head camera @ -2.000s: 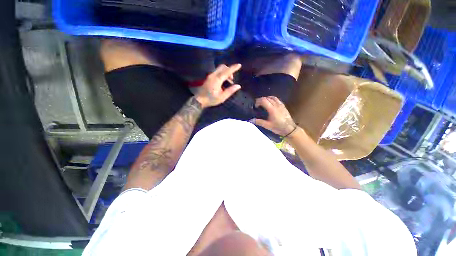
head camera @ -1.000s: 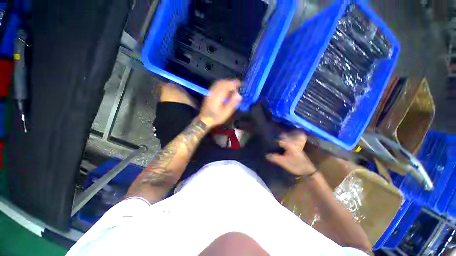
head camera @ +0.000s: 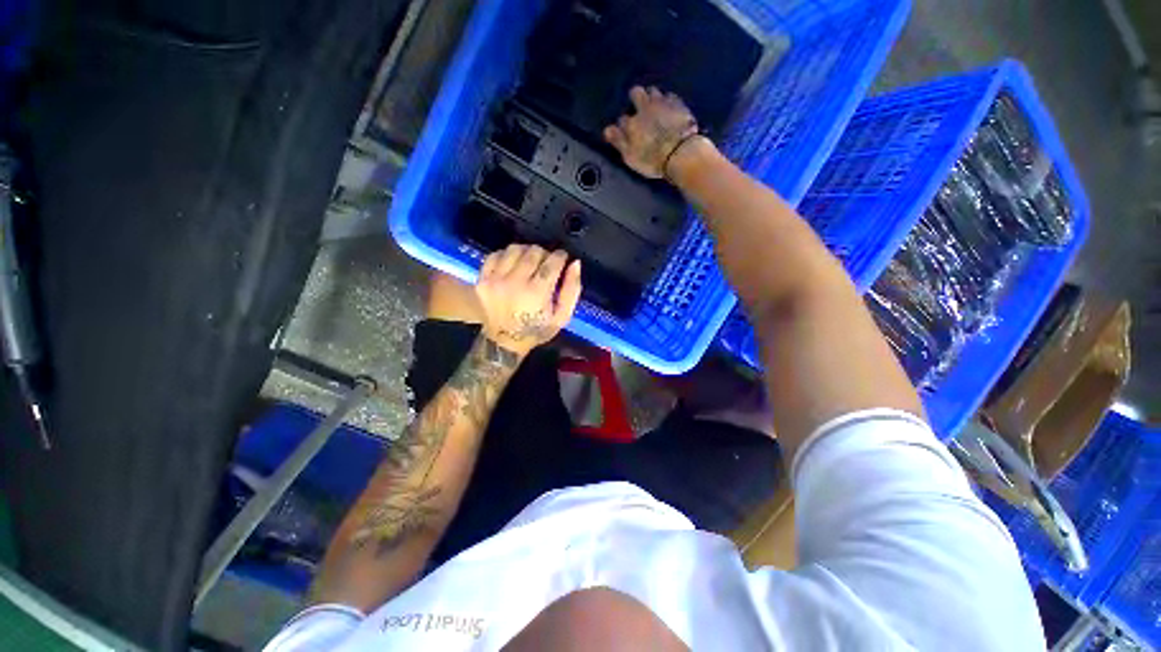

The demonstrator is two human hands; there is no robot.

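Observation:
Matte black housings [head camera: 598,191] lie in rows in the blue perforated crate [head camera: 427,172] in front of me, some showing round holes. My right hand [head camera: 652,130] is inside the crate on top of the black pieces, its fingers bent down onto them. Whether it grips one is hidden. My left hand [head camera: 522,293] is at the crate's near rim, fingers curled beside the near-left ends of the housings. What its fingers close on is hidden.
A second blue crate [head camera: 936,420] at the right holds film-wrapped bundles [head camera: 974,242]. A brown carton [head camera: 1082,395] stands beyond it. A red frame [head camera: 611,397] is between my legs. A black-matted bench [head camera: 140,293] with a slim grey tool [head camera: 15,293] is at the left.
My view has turned and the crates appear lower. My right hand has moved from above my lap into the left crate. My left hand remains near its rim.

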